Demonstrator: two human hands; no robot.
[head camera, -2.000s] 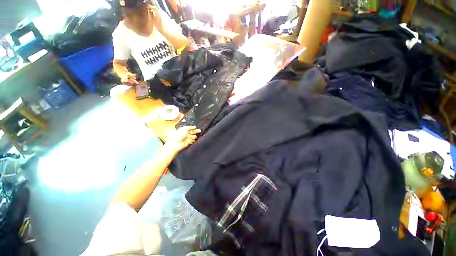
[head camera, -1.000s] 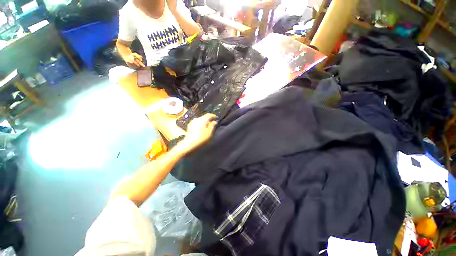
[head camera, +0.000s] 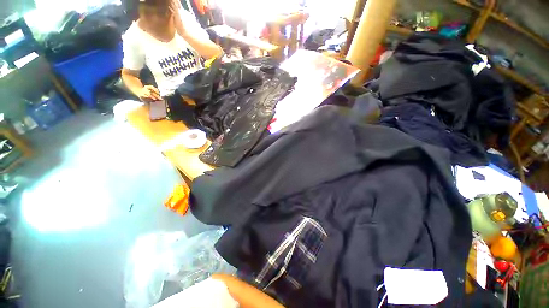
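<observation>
A large dark coat (head camera: 385, 210) lies spread over the table in front of me. A plaid cloth (head camera: 310, 240) shows at its lower left part. A blank white swing tag (head camera: 415, 286) lies on the coat at the bottom, with a thin white string at its left edge. Part of my left forearm and pale sleeve shows at the bottom edge; my left hand is not visible. My right hand is out of the picture.
A seated person (head camera: 165, 54) is across the orange-brown table (head camera: 147, 126), by a shiny black garment (head camera: 232, 114), phone (head camera: 158, 109) and white roll (head camera: 194, 139). At right are a greenish jar (head camera: 484, 213) and dark clothing (head camera: 427, 72). Clear plastic (head camera: 174, 258) lies lower left.
My left hand has left the table edge by the black garment, and my arm has drawn back to the bottom edge. The coat looks much the same; the view has shifted.
</observation>
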